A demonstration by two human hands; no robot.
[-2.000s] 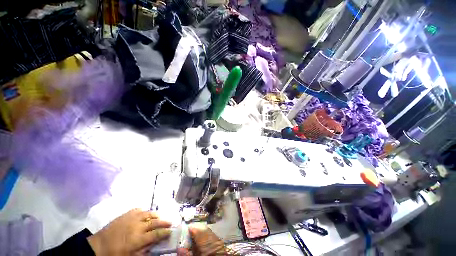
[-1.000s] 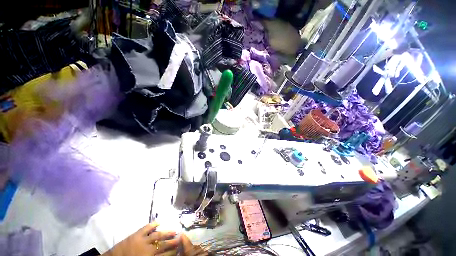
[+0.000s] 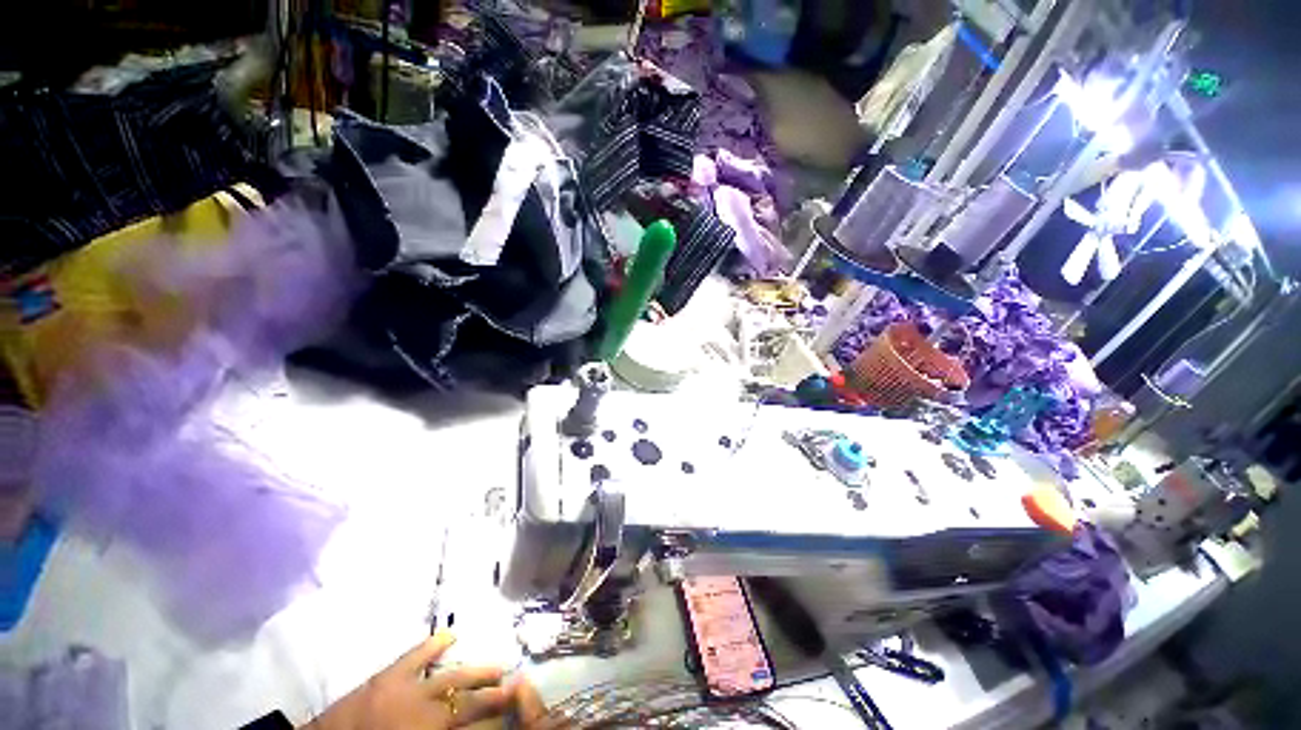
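Note:
The white sewing machine [image 3: 771, 478] lies across the centre. My left hand [image 3: 421, 699], with a ring on one finger, is at the bottom edge, in front of the presser foot [image 3: 549, 628] and apart from it. Any fabric under its fingers cannot be made out. A small part of what looks like my right hand [image 3: 528, 702] touches the left fingertips, cut off by the bottom edge. Thin cords [image 3: 642, 702] lie beside it. A smartphone [image 3: 728, 635] with a lit pink screen lies under the machine arm.
Sheer purple fabric [image 3: 200, 499] is heaped at left. Dark denim [image 3: 428, 257] and a green-handled tool [image 3: 638, 292] are behind the machine. Thread cones [image 3: 892, 214], an orange-red basket [image 3: 906, 364] and crumpled purple fabric [image 3: 1020, 335] are at right. Dark slim tools [image 3: 863, 692] lie right of the phone.
Both hands have moved down, away from the presser foot, since the earliest frame. My right hand is now mostly out of view. Little differs from one second ago.

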